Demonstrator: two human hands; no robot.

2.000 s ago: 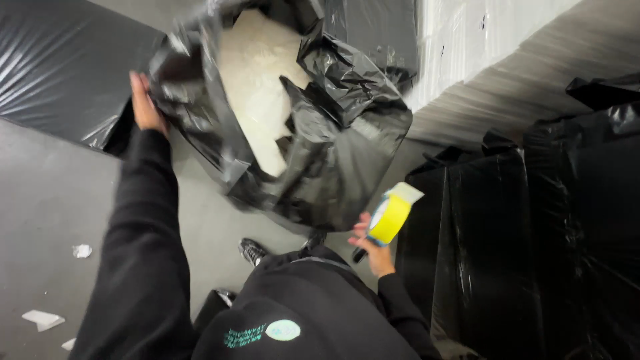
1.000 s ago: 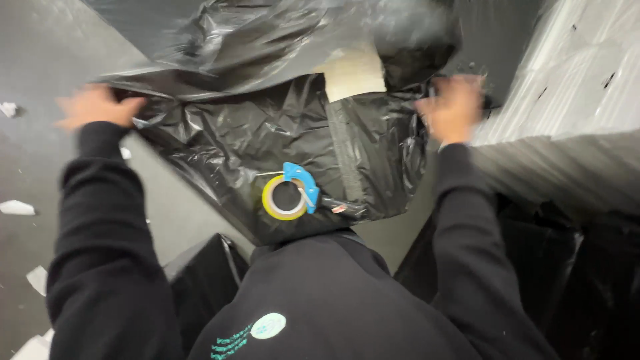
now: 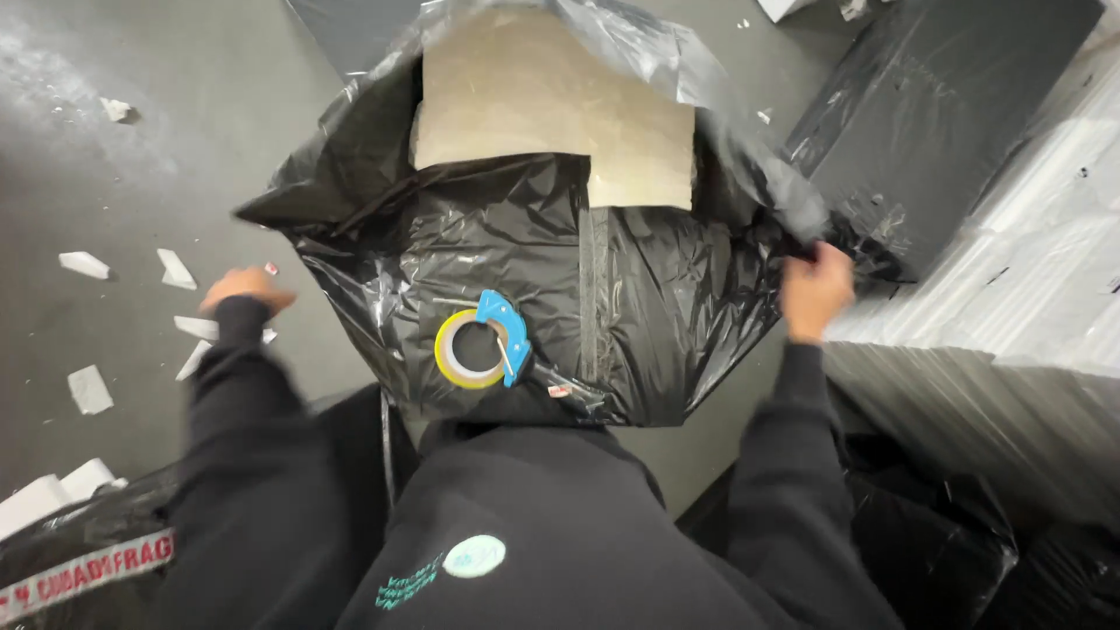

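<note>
Black plastic sheeting [image 3: 499,223] covers a bulky package in front of my body, with a pale cardboard-like panel [image 3: 551,96] showing through its open top. A roll of yellow-edged tape [image 3: 451,350] in a blue tape dispenser [image 3: 506,328] lies on the near part of the plastic. My right hand [image 3: 816,291] is closed on the right edge of the sheeting. To the left of the package, apart from the plastic, my left hand [image 3: 248,291] is blurred and seems to hold nothing.
White scraps [image 3: 90,389] lie on the grey floor at left. A black-wrapped flat package [image 3: 927,114] is at upper right, beside stacked white wrapped material [image 3: 1041,254]. Black-wrapped bundles lie at both lower corners, the left one with printed tape [image 3: 87,573].
The tape dispenser, in my right hand two seconds ago, now lies on the plastic. Since one second ago, the sheeting has opened away from the pale panel, and my left hand has come off its edge.
</note>
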